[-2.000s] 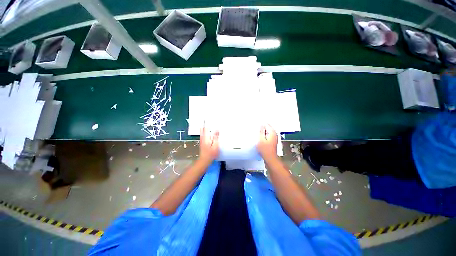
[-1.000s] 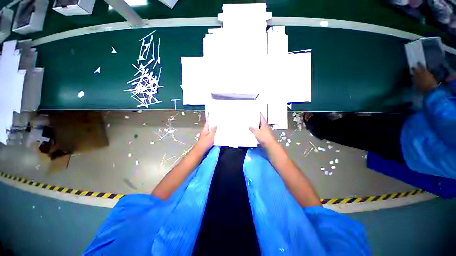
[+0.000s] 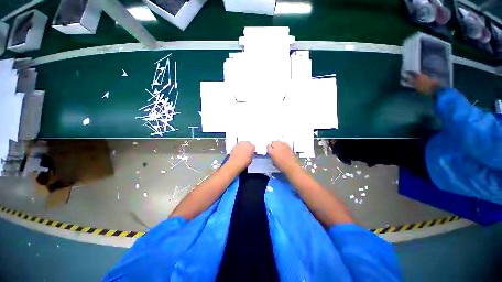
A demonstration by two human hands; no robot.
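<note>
A stepped, cross-shaped pile of white box blanks [image 3: 322,104] lies on the green bench in front of me. On its near part is a blank [image 3: 258,124], its outline partly lost in glare. My left hand [image 3: 242,152] and my right hand [image 3: 280,152] are close together at its near edge, fingers curled over the card and gripping it. A greyish-white panel [image 3: 263,163] shows below and between my hands. My fingertips are partly hidden.
Waste strips [image 3: 159,110] lie left of the pile, with spare blanks [image 3: 33,113] at far left. Packed boxes [image 3: 77,16] stand on the far lane. At right a neighbour's hand [image 3: 426,83] holds a white box [image 3: 432,58]. A brown carton [image 3: 88,160] is on the floor.
My hands have moved closer together at the near edge, and the raised flap's shaded face no longer shows. The neighbour's hand and the box at right have moved left and inward.
</note>
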